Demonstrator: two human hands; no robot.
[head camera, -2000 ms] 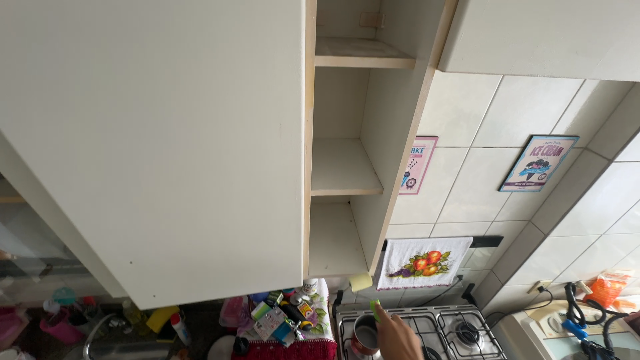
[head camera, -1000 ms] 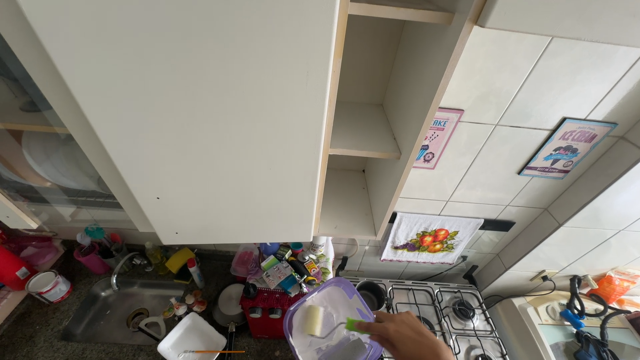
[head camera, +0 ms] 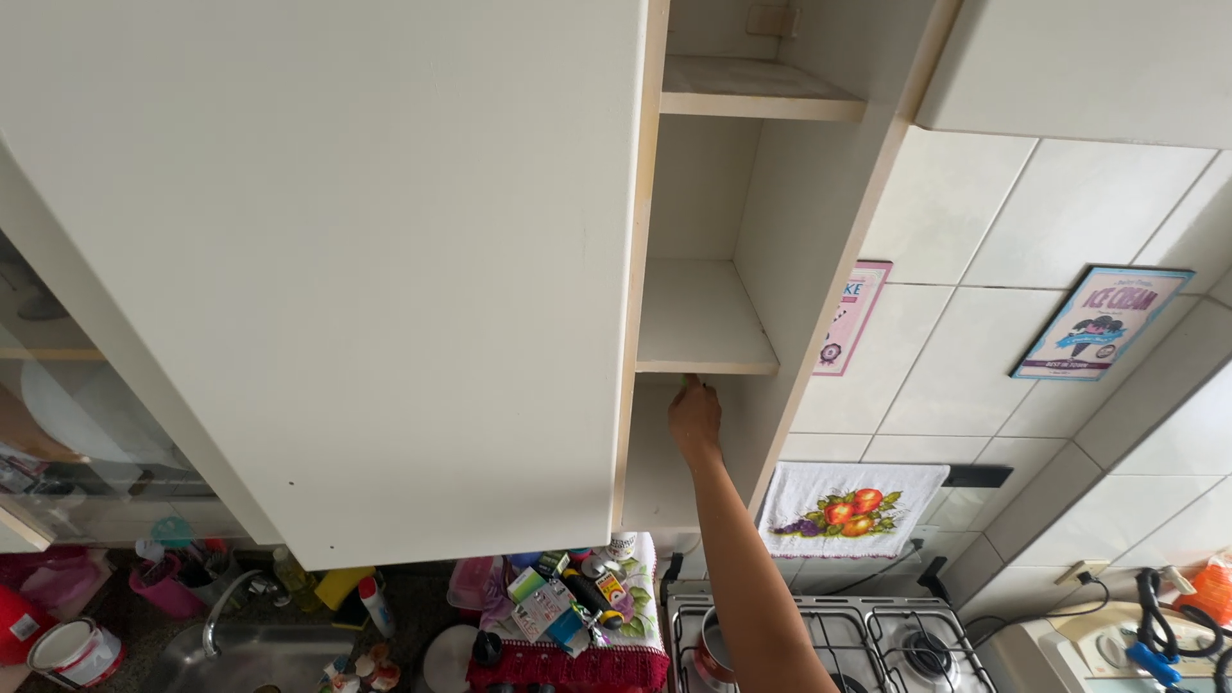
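Note:
My right hand (head camera: 695, 419) reaches into the lowest open compartment of the white wall cabinet, just under the front edge of a shelf (head camera: 707, 366). Its fingers are closed on a green handle, of which only a small part shows; the roller on it is hidden by the shelf. The forearm rises from the bottom of the view, in front of the stove. My left hand is out of view. Left of the compartments is a wide white cabinet door (head camera: 366, 289).
Below are a gas stove (head camera: 866, 645) with a pot (head camera: 714, 640), a sink (head camera: 183, 664), a cloth bearing boxes and tools (head camera: 635, 664), and a paint can (head camera: 75, 653). A fruit-print towel (head camera: 852, 510) hangs on the tiles. The cabinet door's lower edge overhangs the counter.
My right hand has moved up from the purple-rimmed tub of white paint over the stove area into the lowest cabinet compartment, still gripping the green-handled roller. The tub is no longer in view.

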